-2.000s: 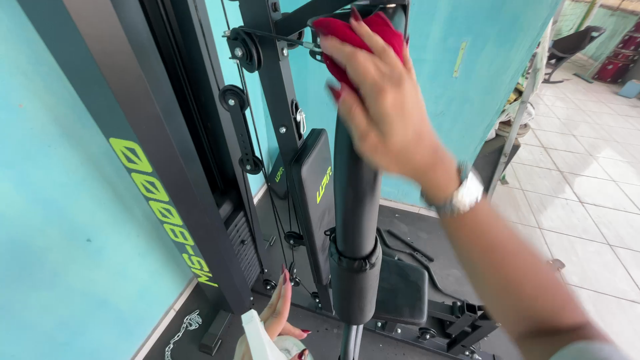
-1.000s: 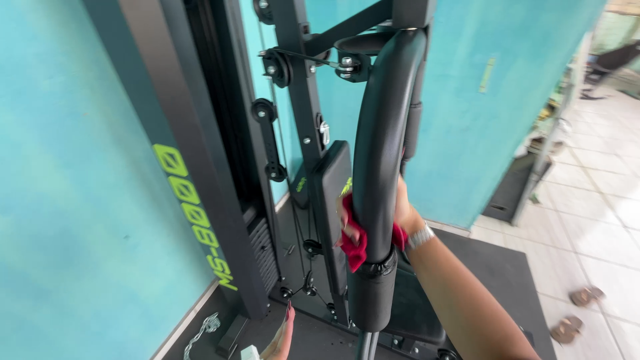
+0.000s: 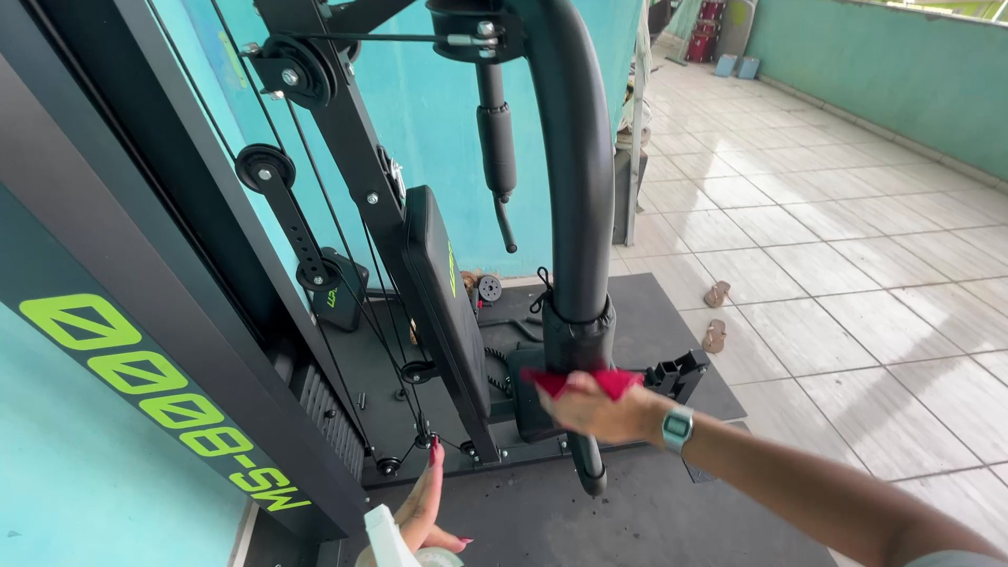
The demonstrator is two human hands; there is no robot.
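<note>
My right hand presses a red cloth around the lower end of the black padded sleeve on the curved press arm of a multi-station gym machine. At the bottom, my left hand holds a spray bottle with a white head; the fingers point upward and the bottle's body is mostly out of view. A black padded backrest stands behind the arm, and the seat pad is partly hidden by the sleeve and cloth.
Pulleys and cables run along the machine's left side, near the upright with green lettering. Black mats lie underneath. Sandals rest on the floor tiles at the right. A second handle hangs near the turquoise wall.
My right hand and the red cloth have moved down the press arm, from its upper part to the padded sleeve. The left hand stays low with the bottle.
</note>
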